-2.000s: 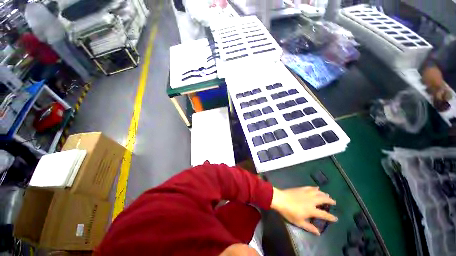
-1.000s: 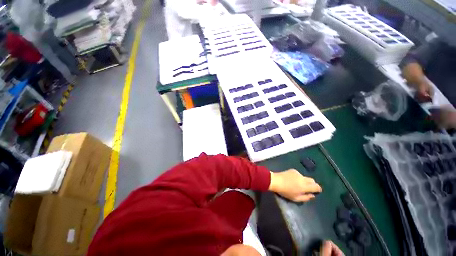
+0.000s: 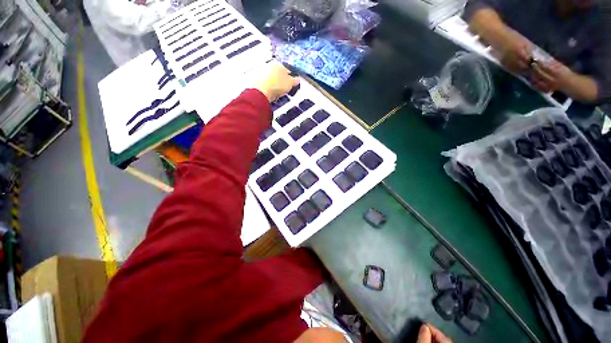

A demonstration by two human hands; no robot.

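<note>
The white foam tray [image 3: 326, 135] holds rows of black rounded-square housings in its pockets. My left hand [image 3: 276, 82] is at the tray's far end, fingertips down by a dark housing; whether it grips it is unclear. My right hand [image 3: 433, 333] is mostly cut off by the bottom edge, only fingertips showing beside a blurred dark shape; its grip is hidden. Two single housings [image 3: 374, 277] lie apart on the bench. A loose pile of black housings [image 3: 459, 299] lies to their right.
A clear blister tray [image 3: 499, 161] with black housings lies beyond the bench edge strip at right. A clear plastic bag [image 3: 455, 87] and a blue-white bag [image 3: 320, 59] lie further back. Another person's hands [image 3: 532, 65] work at upper right. Cardboard [image 3: 75, 295] is at lower left.
The view has turned and moved closer to the foam tray. My left hand has left the near bench and reached to the tray's far end. A second single housing now shows on the bench.
</note>
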